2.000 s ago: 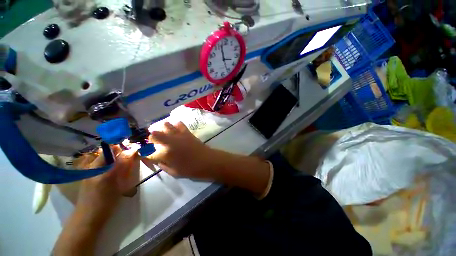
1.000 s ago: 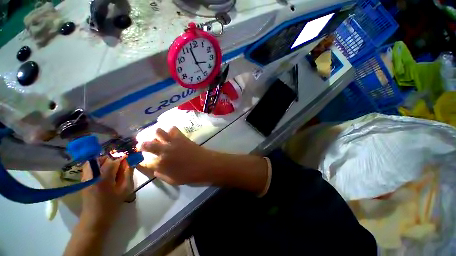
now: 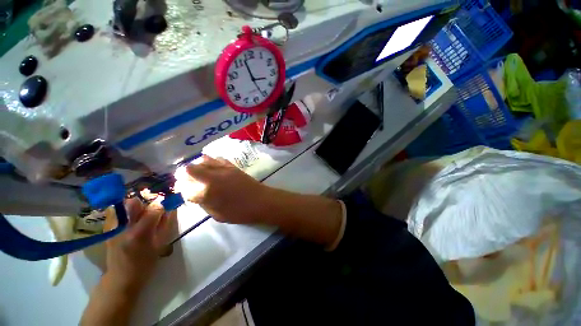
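The white sewing machine [image 3: 159,118] spans the upper left. Its blue guard pieces [image 3: 104,190] sit at the needle area, under glaring light. My left hand [image 3: 137,235] is just below the needle area, its fingers bent together at the glare. My right hand [image 3: 220,191] lies on the table right of the needle, fingers curled toward it. Any workpiece between the fingers is washed out and hidden, so I cannot tell what either hand holds. A pale fabric piece [image 3: 58,251] shows left of my left hand, beyond the blue curved cover [image 3: 57,247].
A pink-rimmed clock [image 3: 251,74] hangs on the machine. Black snips [image 3: 278,118] stand before a red and white fabric item [image 3: 296,121]. A black phone [image 3: 348,137] lies on the table. A white sack [image 3: 484,197] with cream pieces is at right, blue crates [image 3: 474,108] behind.
The view has shifted, so the machine and clock sit further left than two seconds ago. My right hand's fingers are more curled than one second ago. My left hand stays by the needle.
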